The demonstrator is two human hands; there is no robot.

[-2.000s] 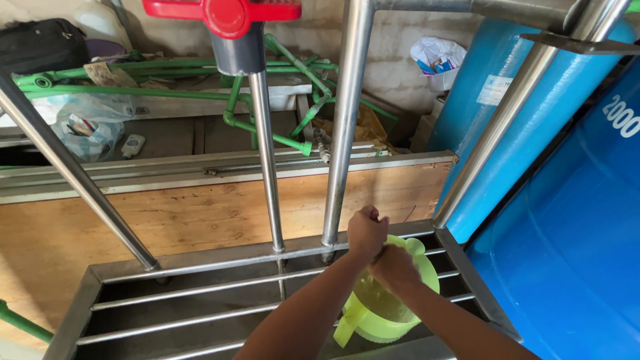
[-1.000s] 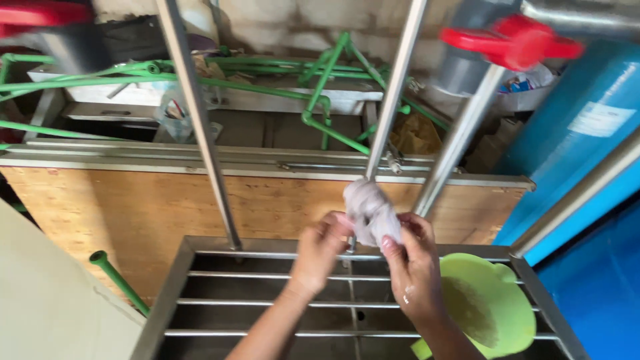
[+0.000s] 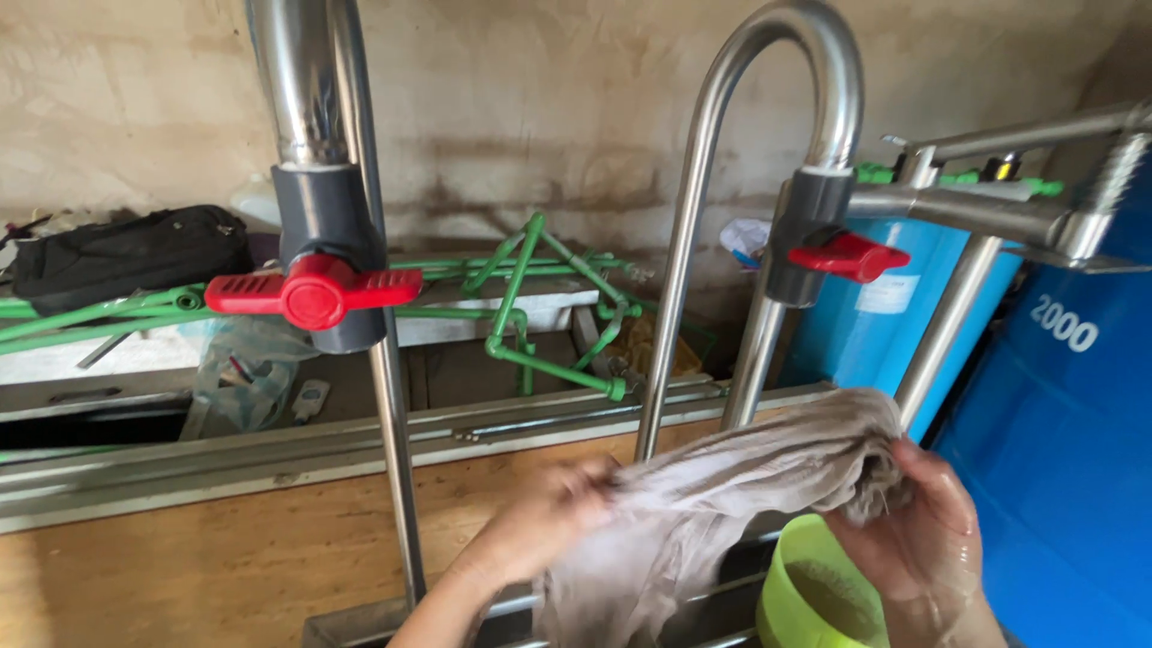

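A wet greyish cloth (image 3: 747,477) is stretched between my two hands, with part of it hanging down on the left. My left hand (image 3: 553,508), somewhat blurred, grips the cloth's left end. My right hand (image 3: 927,531), wet and shiny, holds the bunched right end. Below and beside my right hand, a yellow-green plastic pitcher (image 3: 801,594) with cloudy liquid in it stands on the metal bar rack (image 3: 729,637), partly hidden by the cloth and the hand.
Two bent steel pipes carry grey valves with red handles, one at left (image 3: 315,292) and one at right (image 3: 846,256). Blue barrels (image 3: 1062,432) stand at the right. Behind a wooden panel (image 3: 225,540) lie green pipe frames (image 3: 513,315), a plastic bag (image 3: 252,369) and a black bag (image 3: 135,256).
The cloth was bunched between my hands a second ago and is now spread out. Earlier still, my hands were together over the pitcher. The view has tilted up.
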